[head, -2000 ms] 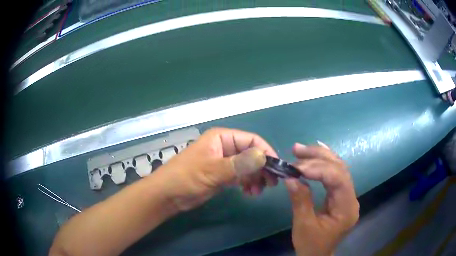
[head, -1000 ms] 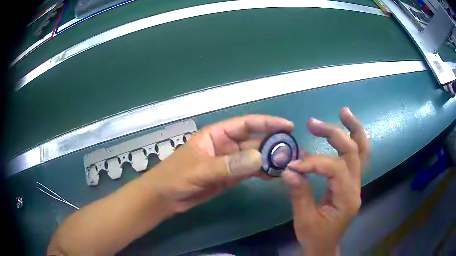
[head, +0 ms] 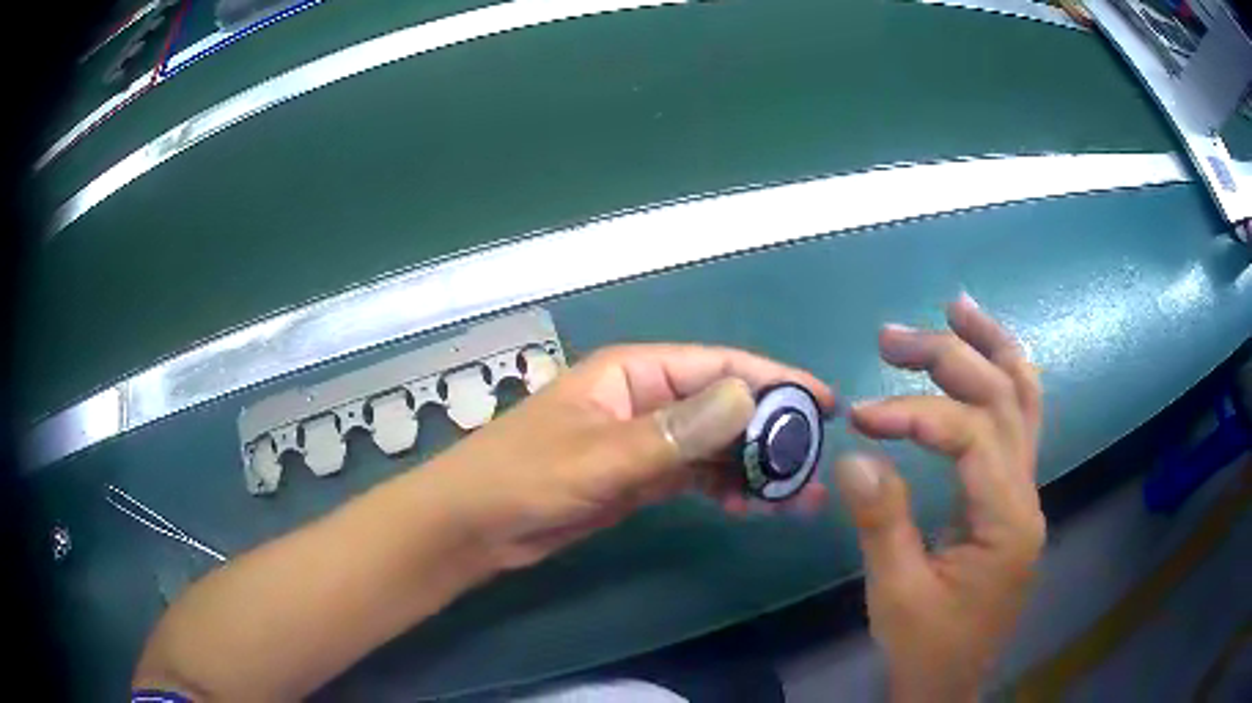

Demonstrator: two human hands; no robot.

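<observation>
My left hand (head: 604, 446) holds a round speaker unit (head: 785, 442) between its tan-wrapped thumb and its fingers. The disc has a black rim, a pale ring and a dark round centre, and its face is tilted towards me. My right hand (head: 947, 481) is just right of the disc with fingers apart, holding nothing. A silver-grey jig (head: 398, 392) with scalloped openings lies on the green surface behind my left forearm. Tweezers (head: 165, 522) lie at the left, partly hidden by the forearm.
A shiny metal strip (head: 618, 243) crosses the surface beyond the jig, with another strip (head: 343, 62) farther back. A small silver bit (head: 59, 543) lies at the far left. A pale-edged fixture (head: 1195, 137) stands at the upper right. A blue object (head: 1195, 446) is below the bench edge at the right.
The disc has turned from edge-on to face-on, and now shows a dark centre. My right fingers have let go of it and moved right. The view has shifted slightly.
</observation>
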